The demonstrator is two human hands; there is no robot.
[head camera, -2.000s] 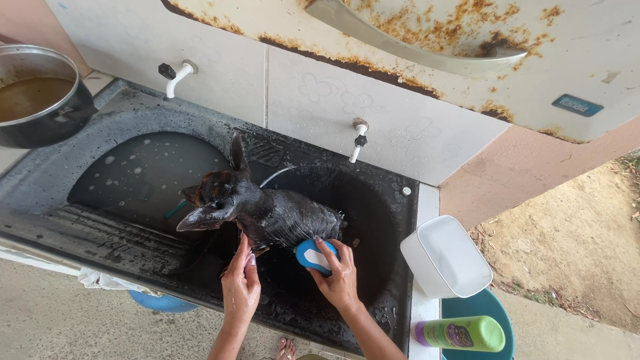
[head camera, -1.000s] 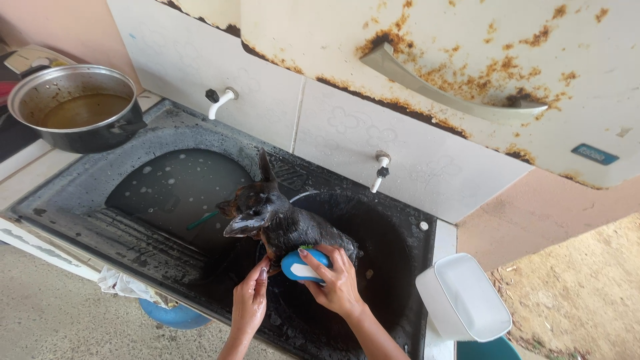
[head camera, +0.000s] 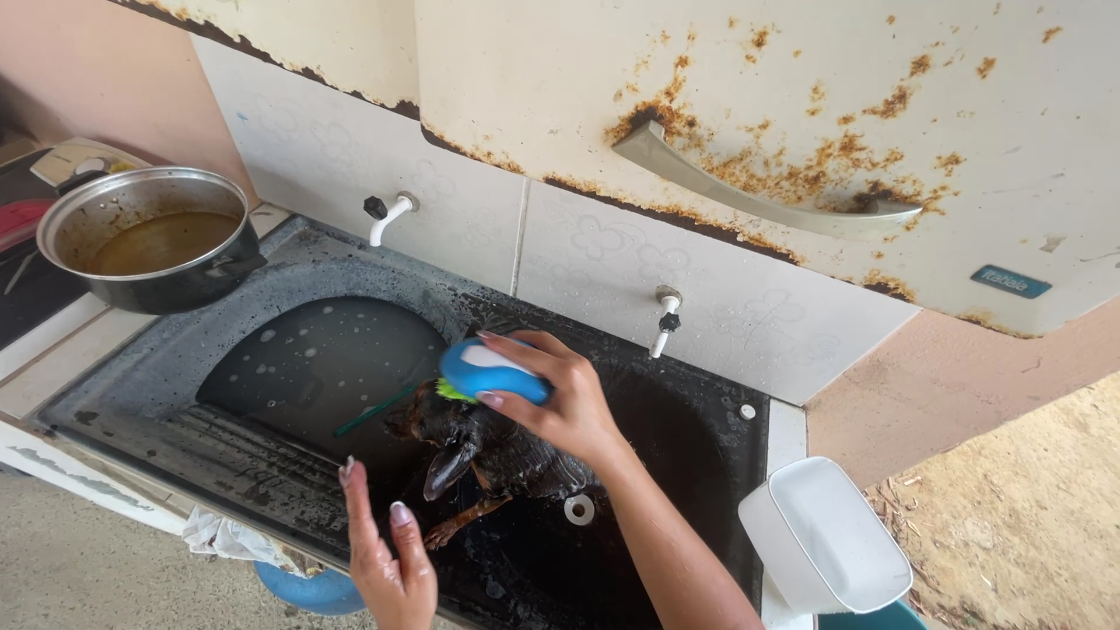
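A small wet dark dog [head camera: 525, 459] with tan legs stands in the black right basin of a double laundry sink [head camera: 280, 241], its head turned toward the left basin. My right hand [head camera: 560, 402] grips a blue and white scrub brush [head camera: 494, 372], whose green bristles touch the top of the dog's head. Wet and empty, my left hand [head camera: 389, 551] is raised with its fingers apart, just left of the dog's front paw. A thin green stick [head camera: 376, 411] lies at the edge of the cloudy water in the left basin.
Two white taps [head camera: 394, 219] [head camera: 665, 324] stick out of the tiled wall. A pot of brownish liquid [head camera: 149, 249] stands at the left. A rusty white cabinet [head camera: 542, 87] overhangs the sink. A white plastic container [head camera: 831, 538] sits at the right edge.
My right hand has moved the brush from the dog's side up to its head. My left hand has come away from the dog's chest. The dog's foreleg now shows extended.
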